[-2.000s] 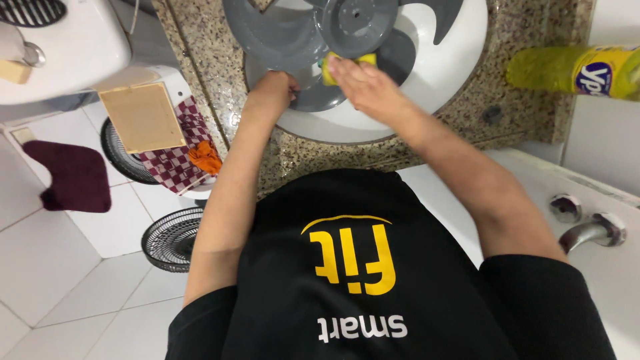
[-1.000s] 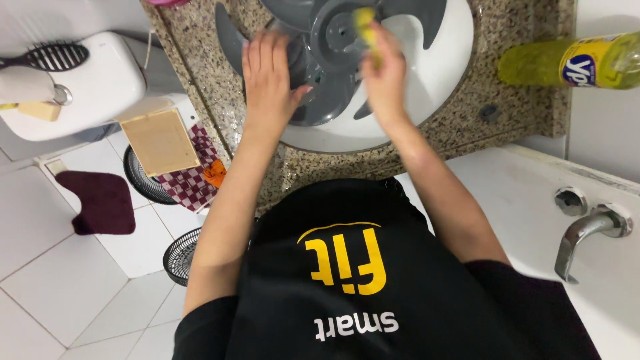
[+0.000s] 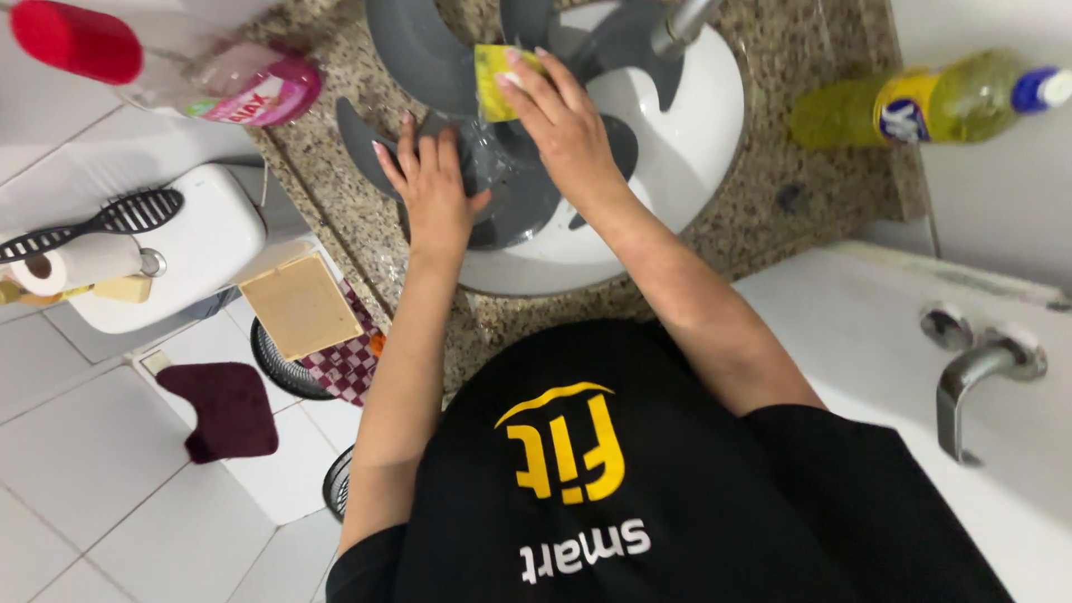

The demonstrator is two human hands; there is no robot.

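Note:
Grey plastic fan blades (image 3: 511,205) lie over a white oval sink basin (image 3: 703,151), wet near their hub. My right hand (image 3: 569,126) grips a yellow sponge (image 3: 494,84) against the blades close to the hub. My left hand (image 3: 435,180) rests with spread fingers on a blade at the left and holds nothing. A metal faucet (image 3: 682,29) reaches in over the blades from the top edge. Part of the blade set lies beneath my hands and part is cut off by the top edge.
Granite counter (image 3: 754,239) surrounds the basin. A pink Ajax bottle (image 3: 260,88) stands at the left, a yellow-green Ypê bottle (image 3: 938,100) at the right. Left are a toilet tank (image 3: 205,218) with a hairbrush (image 3: 142,211) and paper roll (image 3: 92,264), and black fan grilles (image 3: 289,364) below.
The sponge and my right hand have moved to the left side of the hub. My left hand, beside the blades before, now lies flatter on one. The view has shifted, bringing in the pink bottle and faucet.

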